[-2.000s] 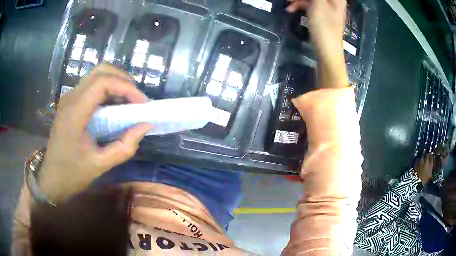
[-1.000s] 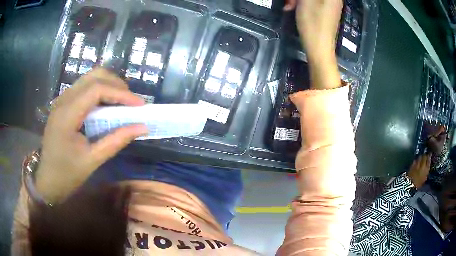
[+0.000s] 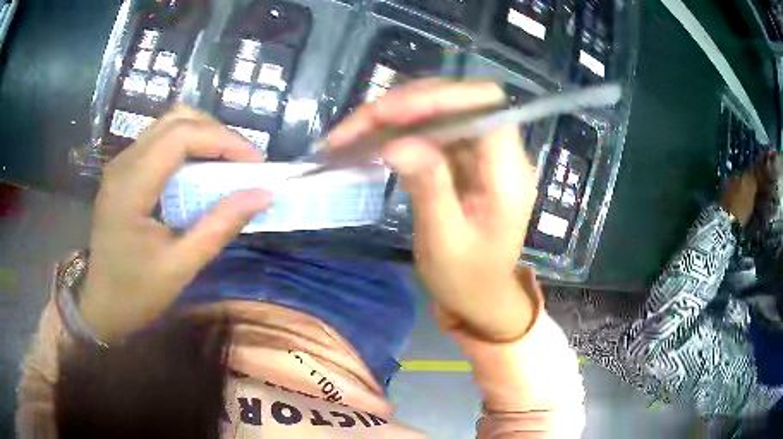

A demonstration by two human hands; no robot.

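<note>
My left hand (image 3: 163,214) pinches the folded white to pale blue label sheet (image 3: 318,201) between thumb and fingers, in front of the tray's near edge. My right hand (image 3: 455,197) holds silver-grey tweezers (image 3: 532,110); their tips are at the sheet's upper edge. The hand and tweezers are blurred. Whether a label is at the tips cannot be told. Behind the hands lies the clear tray (image 3: 592,249) with black phone housings (image 3: 262,73) in its pockets, with pale square patches and white barcode labels. My right hand hides part of the middle housings.
The tray lies on a dark green bench (image 3: 665,154). Another tray (image 3: 737,141) with dark parts is at the far right. A person in a black-and-white patterned sleeve (image 3: 695,283) works there. A grey floor with a yellow line (image 3: 436,365) shows below the bench.
My right hand has come back from the tray's far right to the label sheet, and the tweezers now show. My left hand still holds the sheet. The tray's right-hand housings are uncovered.
</note>
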